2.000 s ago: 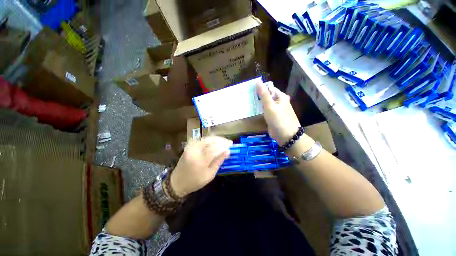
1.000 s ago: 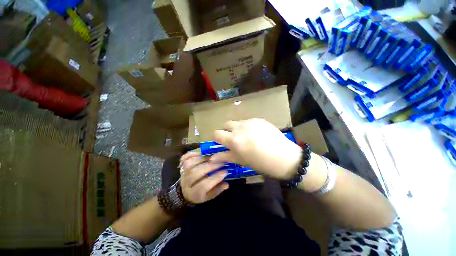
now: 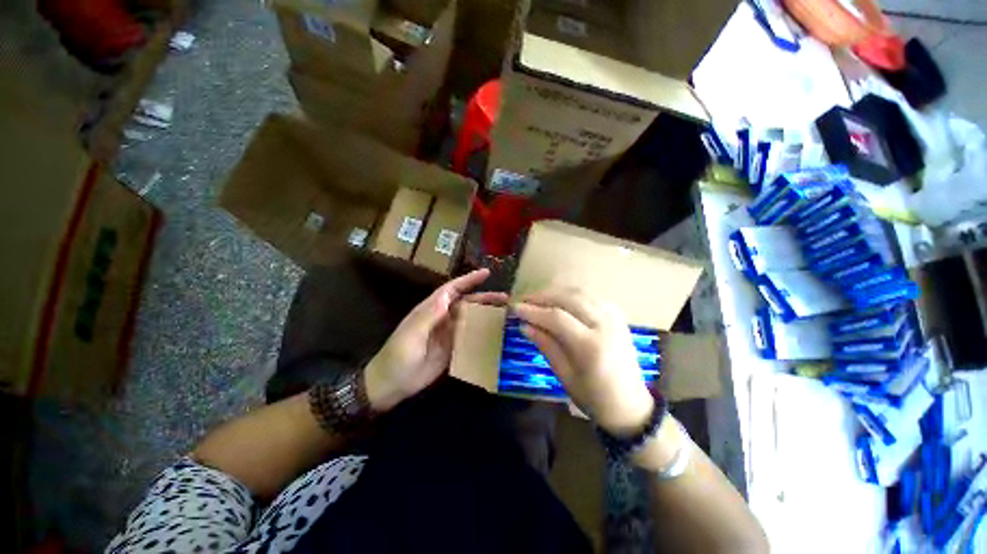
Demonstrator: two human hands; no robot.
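A brown inner carton (image 3: 606,273) sits on my lap with its lid up and side flaps out to left and right. Blue-edged retail boxes (image 3: 528,366) stand in rows inside it. My left hand (image 3: 417,338) is at the carton's left side flap, fingers apart, with fingertips near the flap's top edge. My right hand (image 3: 584,352) is over the retail boxes, its fingertips at the carton's left inner corner by the lid. The right hand hides part of the boxes, and what its fingertips touch is unclear.
A master carton (image 3: 292,195) with closed inner cartons is beyond my left hand. A tall shipping carton (image 3: 563,130) and a red object (image 3: 482,114) are ahead. The white table (image 3: 806,454) at right holds retail box piles (image 3: 844,249), a black box (image 3: 871,141) and a plastic bag (image 3: 952,173).
The flat white retail box held two seconds ago is no longer in my hands. My left hand has moved from the boxes to the left flap. The view has turned to the right.
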